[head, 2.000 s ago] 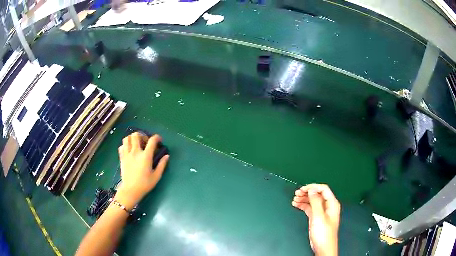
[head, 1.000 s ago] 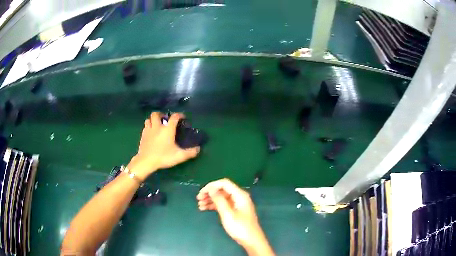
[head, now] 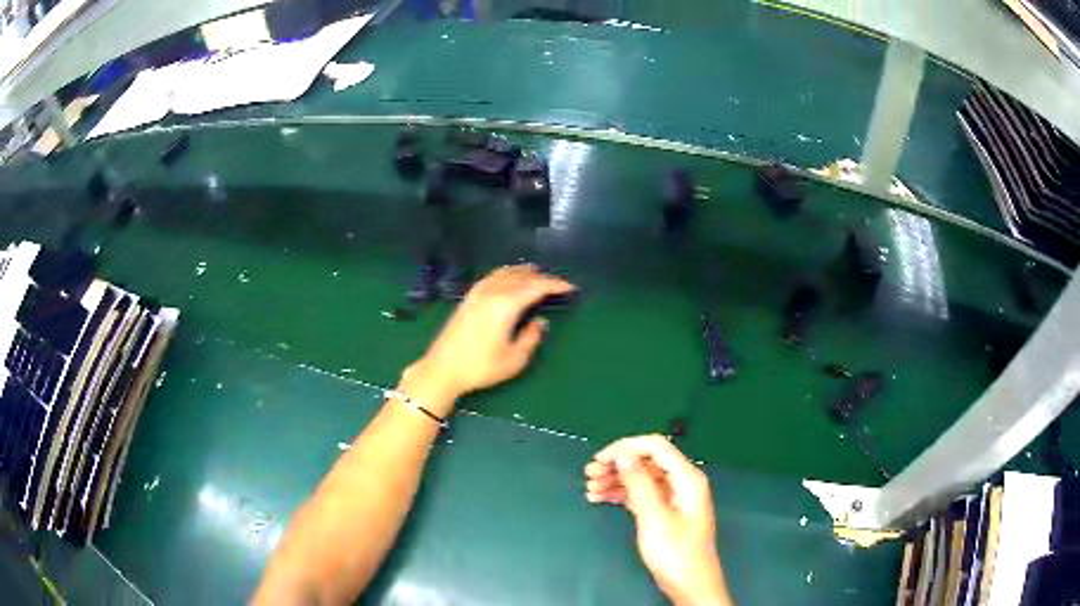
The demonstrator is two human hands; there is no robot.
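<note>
My left hand [head: 492, 334] is over the belt, thumb and forefinger apart. A small dark piece [head: 557, 300] shows at its fingertips; whether it is gripped or lies on the belt I cannot tell. My right hand [head: 657, 497] is curled near the bench edge, thumb against the fingers, with nothing visible in it. Black adapter blocks [head: 531, 180] lie close together beyond my left hand. A dark bundled cord [head: 436, 282] lies to the left of its fingers. Another bundled cord [head: 717, 350] lies on the belt at the right.
More black parts [head: 855, 395] lie along the belt [head: 616, 367]. Tray stacks with tan and white edges stand at the left [head: 101, 414] and lower right [head: 965, 550]. A curved white post [head: 995, 414] rises at the right. White paper [head: 225, 81] lies on the far shelf.
The view has swung right, then partly back left. My left hand moved from the bench to the belt. The black block seen at its fingers one second ago is no longer there. My right hand stays curled.
</note>
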